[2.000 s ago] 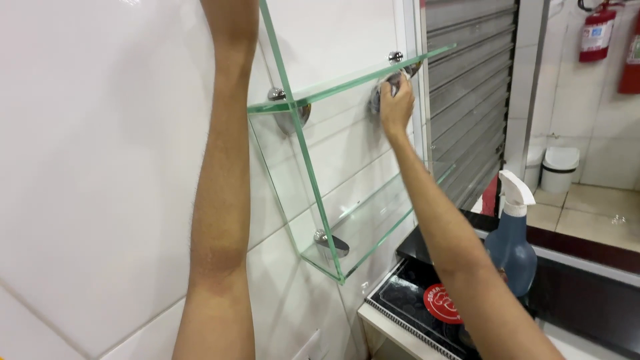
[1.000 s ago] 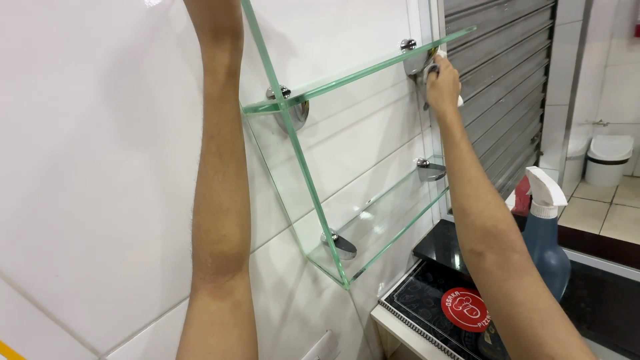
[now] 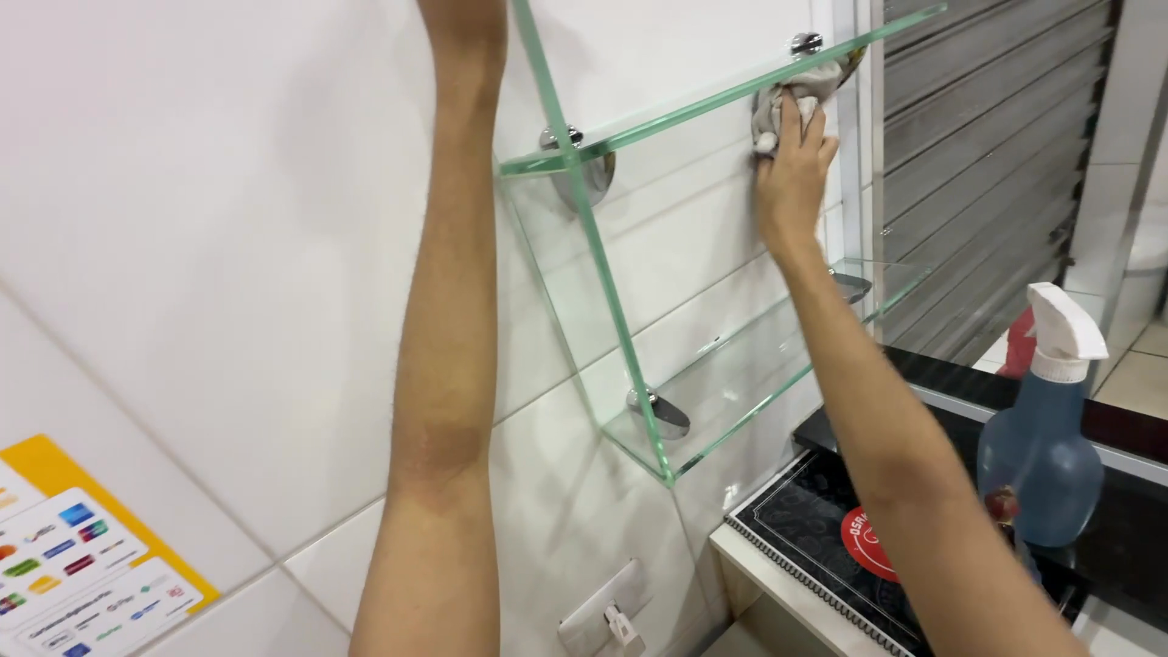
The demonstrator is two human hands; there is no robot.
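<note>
My right hand (image 3: 796, 173) holds a crumpled grey cloth (image 3: 771, 119) against the underside of the upper glass shelf (image 3: 730, 94), by the chrome bracket (image 3: 807, 44) at its far end. My left arm reaches up beside the upright glass panel (image 3: 598, 242); its hand lies beyond the top edge of the view, so what it touches is hidden. A second chrome bracket (image 3: 584, 178) carries the near end of the upper shelf. Below, the lower glass shelf (image 3: 744, 406) rests on another bracket (image 3: 664, 415). A blue spray bottle with a white trigger head (image 3: 1040, 465) stands right of my right forearm.
Under my right arm, a black spiral-bound book (image 3: 794, 511) lies on a white-edged counter. A plug sits in a wall socket (image 3: 602, 607) below the shelves. A printed sign (image 3: 196, 584) is on the tiled wall at lower left. A metal roller shutter (image 3: 985, 164) stands behind.
My right hand, beside the far bracket a second ago, is now below the shelf on the near side of that bracket, with the cloth. The left arm stays raised.
</note>
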